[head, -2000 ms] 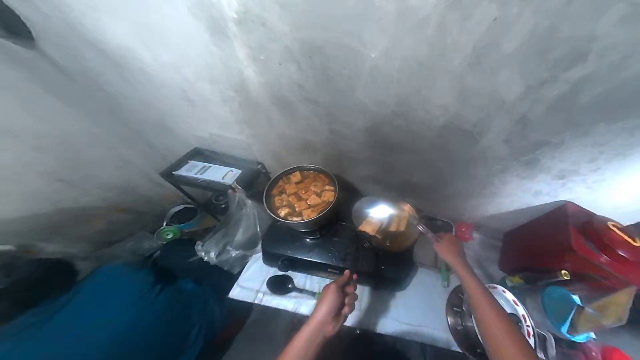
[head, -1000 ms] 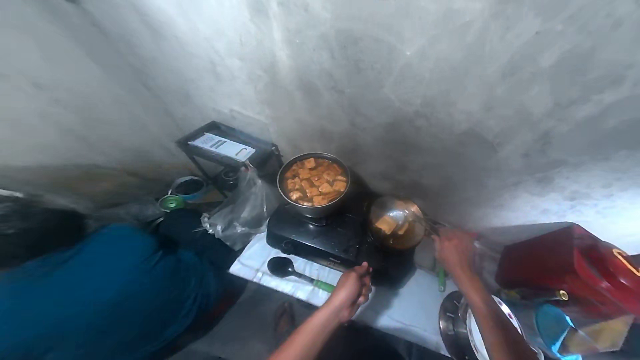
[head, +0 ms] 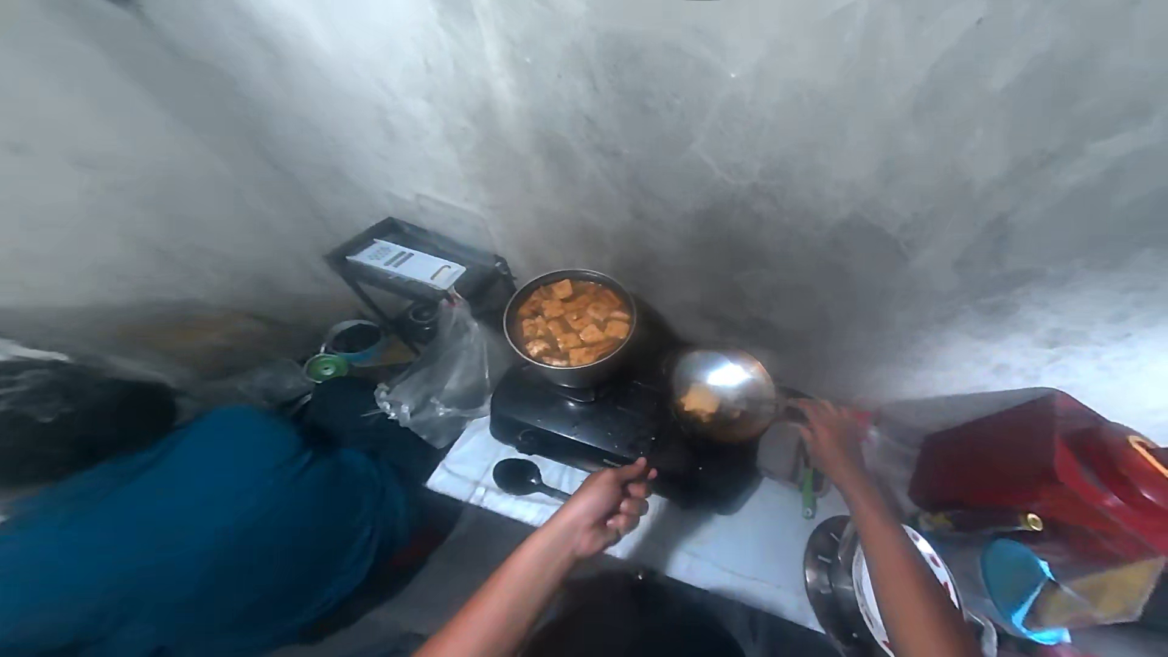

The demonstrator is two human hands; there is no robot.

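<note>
My left hand (head: 613, 506) is curled in front of the black tabletop stove (head: 566, 424), thumb and forefinger together; whether it grips a dark handle cannot be told. My right hand (head: 829, 443) holds the handle of a round, shiny metal pan or strainer (head: 730, 392) at the stove's right side. Pale orange food pieces (head: 700, 401) show at its left part, beside a bright glare. A dark round pot (head: 570, 370) on the left burner is full of orange-brown cubes, perhaps tofu, in liquid (head: 575, 324). A black ladle (head: 517, 476) lies on the white cloth before the stove.
A person in a blue top (head: 228, 529) is at the left. Behind are a small black stand (head: 392, 246) and a clear plastic bag (head: 452, 365). At the right are a green-handled utensil (head: 808, 493), a metal vessel (head: 826, 566), a blue container (head: 1017, 579) and a red box (head: 1004, 456).
The round metal pan or strainer has changed its tilt under my right hand, and the food pieces in it show at its left part. My left hand stays in front of the stove.
</note>
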